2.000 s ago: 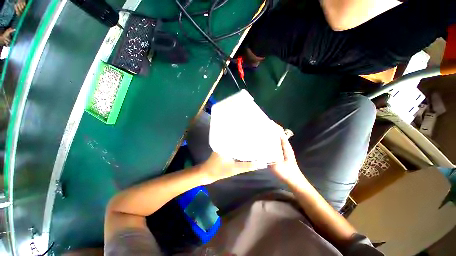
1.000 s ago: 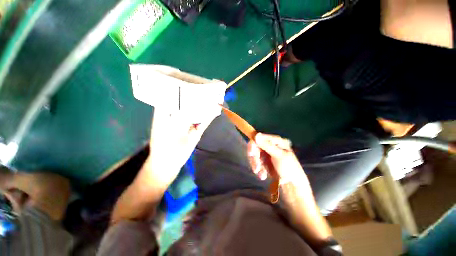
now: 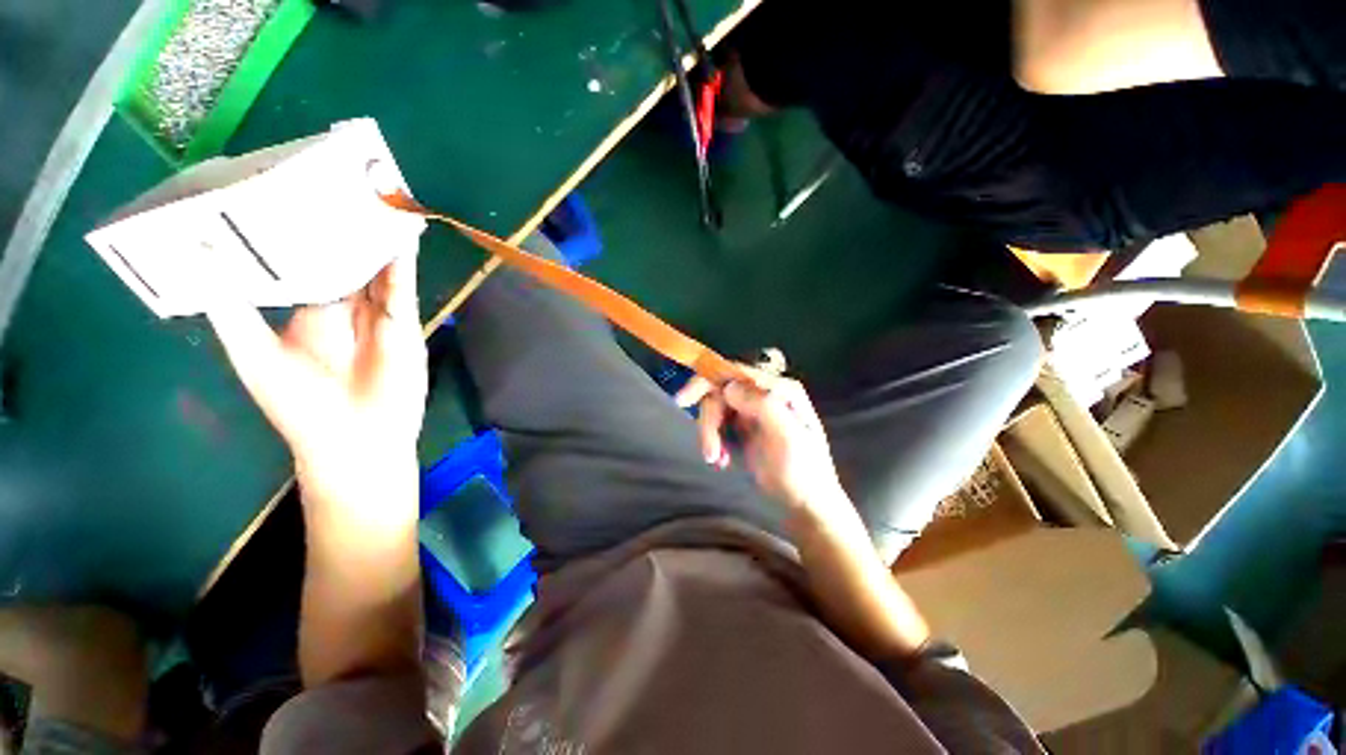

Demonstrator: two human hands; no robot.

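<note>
A white plastic housing (image 3: 273,229) with dark slots in its side is held up over the green bench at the left. My left hand (image 3: 347,354) grips its lower side from below. An orange strap or strip (image 3: 591,295) runs from the housing's right end across my lap. My right hand (image 3: 768,421) pinches the strip's other end between the fingers, above my thighs. Where the strip joins the housing is too small to tell.
A green screw bin (image 3: 207,74) stands behind the housing. A red piece (image 3: 707,111) and black cable hang at the bench edge. A person in black sits at the upper right. Open cartons (image 3: 1048,620) stand at the right, a blue stool (image 3: 480,538) below.
Over the two seconds, the housing has moved left and turned, held by my left hand alone. My right hand has let go of it and holds the orange strip, now stretched out long.
</note>
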